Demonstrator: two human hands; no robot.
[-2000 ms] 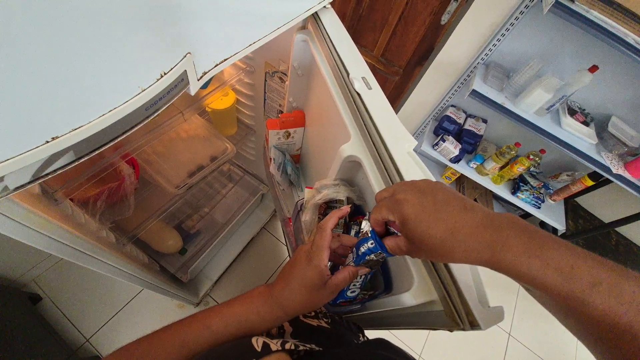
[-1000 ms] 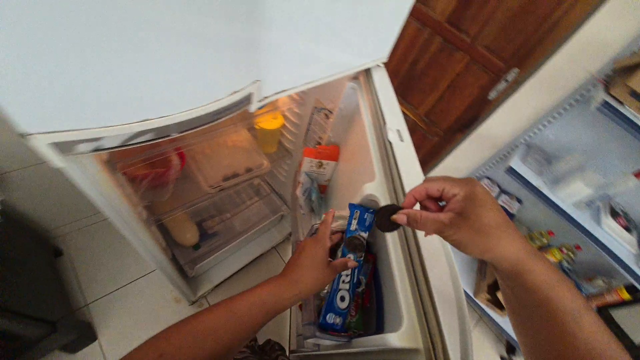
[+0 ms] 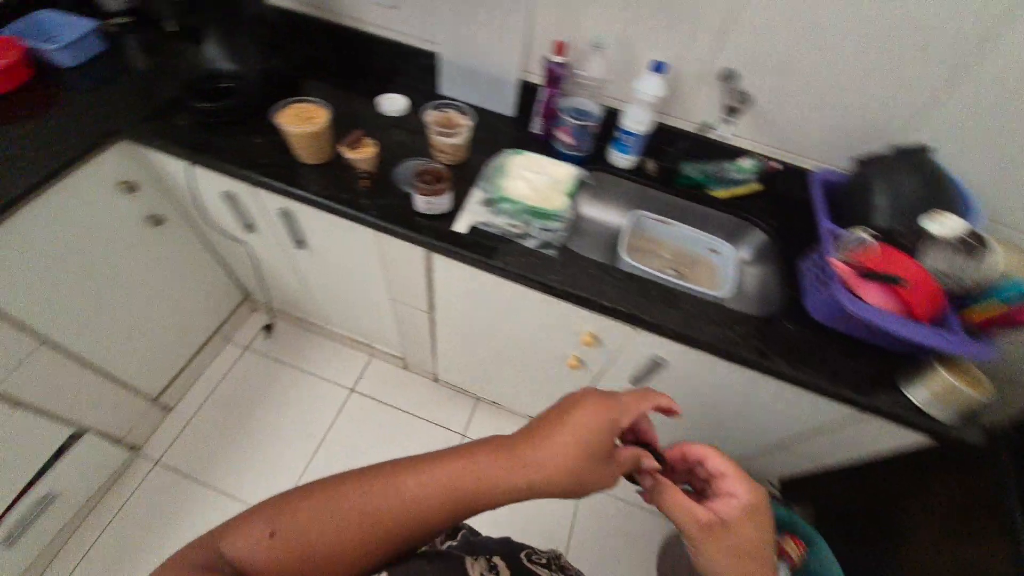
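A dark chocolate sandwich cookie (image 3: 645,458) is pinched between both hands, in front of my body and below the counter edge. My left hand (image 3: 596,440) holds it from the left with thumb and fingers, and my right hand (image 3: 708,500) grips its right side. Fingers and blur hide much of it. On the black counter beyond stand a cup of tan filling (image 3: 306,132), a small filled cup (image 3: 360,154), a layered cup (image 3: 448,132), a small tub of brown spread (image 3: 432,190) and an opened green-and-white packet (image 3: 532,188).
A steel sink (image 3: 764,272) holds a plastic tub (image 3: 680,254). To its right is a purple basket (image 3: 848,308) of dishes, with a round tin (image 3: 948,390) at the counter edge. Bottles (image 3: 636,120) stand along the wall. A green bin (image 3: 808,532) is at my lower right.
The view has swung from the open fridge to the kitchen counter. My left hand has let go of the cookie packet and now holds the cookie together with my right hand.
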